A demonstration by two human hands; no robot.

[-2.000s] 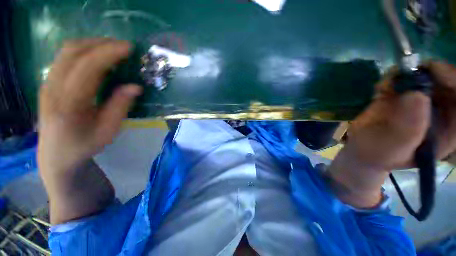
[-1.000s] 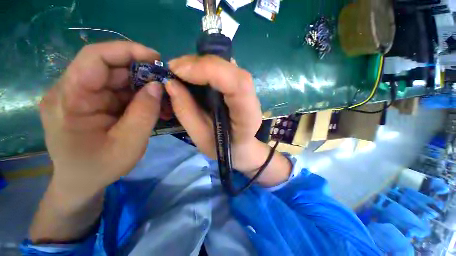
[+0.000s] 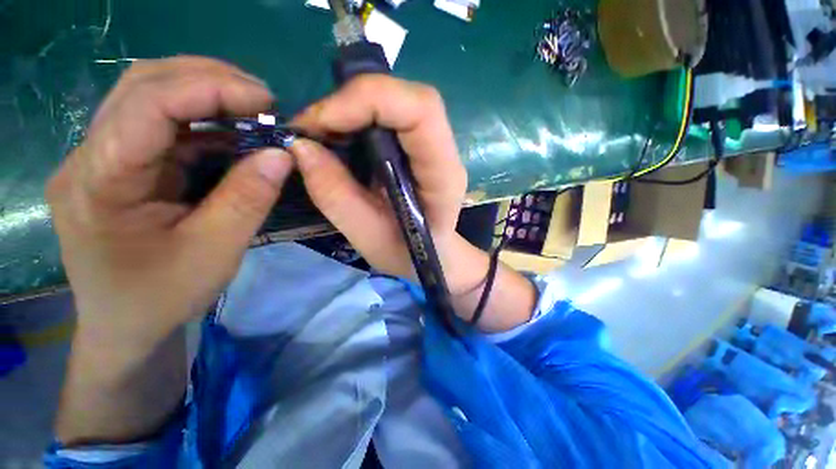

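A small dark circuit board with a white patch is held above the bench, tilted nearly edge-on. My left hand grips it between thumb and fingers. My right hand touches the board's right end with thumb and fingertip; whether it pinches a fine wire there is too small to tell. The black soldering iron lies across my right hand, held in it, its silver collar pointing up and away from the board. Its tip is cut off by the top edge.
The green mat bears white pieces, a tangled dark pile and a round tan container. A yellow-green wire hangs at the bench edge. Open cardboard boxes stand below. People in blue smocks are at lower right.
From two seconds ago, both hands have come together at the board, which was lifted off the mat. Since one second ago, the board has tilted edge-on and the iron's handle leans more to the left.
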